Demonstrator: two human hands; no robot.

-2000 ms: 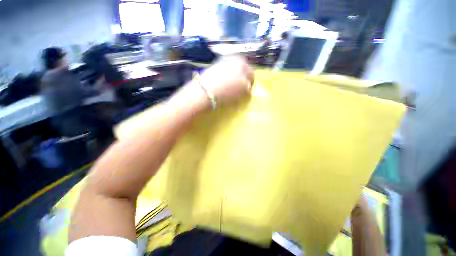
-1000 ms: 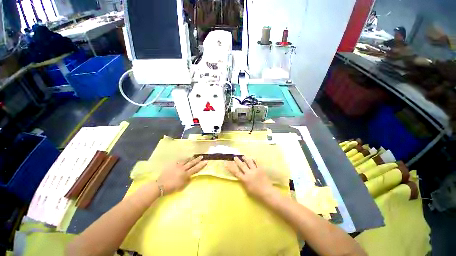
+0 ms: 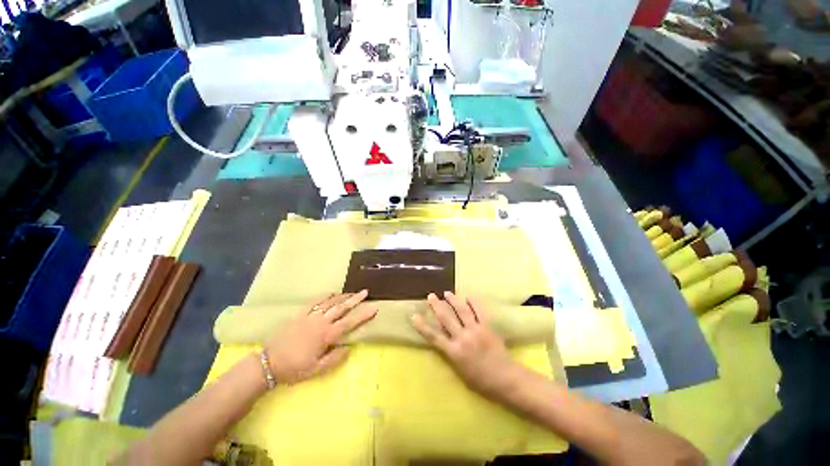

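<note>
A large yellow panel (image 3: pixel 328 400) lies over the near table, its upper edge turned back into a pale yellow fold (image 3: pixel 246 325) across the middle. Beyond the fold, a dark brown rectangular piece (image 3: pixel 400 284) lies flat on a yellow layer, with a thin light line along it. My left hand (image 3: pixel 318 341) lies flat on the fold, fingertips at the brown piece's lower left edge. My right hand (image 3: pixel 469 341) lies flat on the fold, fingertips near its lower right edge. Both hands have spread fingers and grip nothing. The white sewing head (image 3: pixel 375 150) stands just behind; its needle area is unclear.
Two loose brown strips (image 3: pixel 164 319) lie on a printed sheet (image 3: pixel 96 309) at left. A pale template frame (image 3: pixel 628 319) runs along the right. Finished yellow bundles (image 3: pixel 719 273) lie beyond the table's right edge. Blue bins (image 3: pixel 146 96) stand at left. A clamp with black cables (image 3: pixel 464 162) sits beside the head.
The panel's upper edge is turned back towards me, showing more of the brown piece, earlier only a narrow band. My hands now rest on the fold. The view has tilted down.
</note>
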